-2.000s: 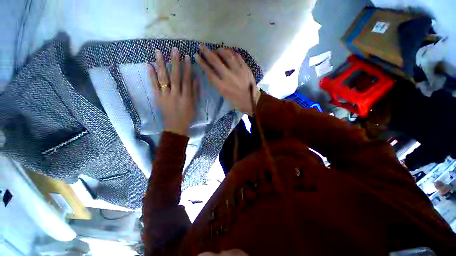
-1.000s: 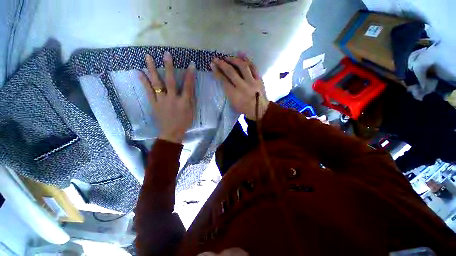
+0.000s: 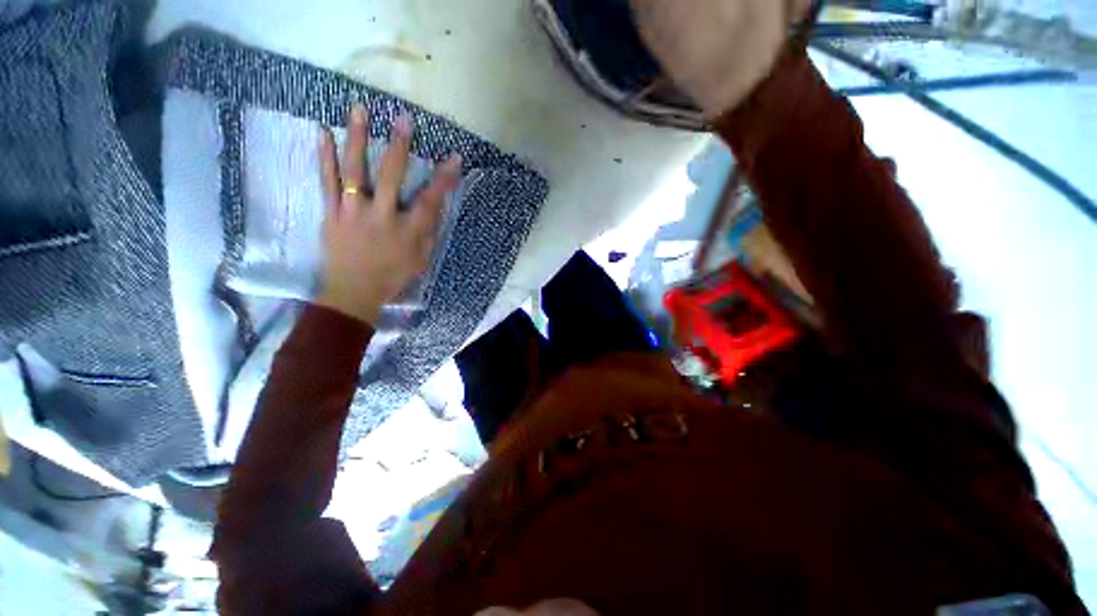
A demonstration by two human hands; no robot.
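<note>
The black-and-white speckled garment body lies on the pale pressing table at the left, its pale inside showing. A speckled front facing borders the inside along the top and meets a speckled strip at a corner on the right. My left hand lies flat on the inside, fingers spread, fingertips at the facing. My right hand is at the top edge, blurred and partly cut off, closed over the dark steam iron. The iron's handle is hidden by the hand.
A red plastic stool or crate stands below, right of the table edge. Dark lines cross a pale surface at the upper right. My right sleeve spans the right side. A dark cable and clutter show at the lower left.
My right hand has left the facing and moved up and right onto the iron. My left hand stays on the garment. The view has shifted, and the speckled corner is now uncovered.
</note>
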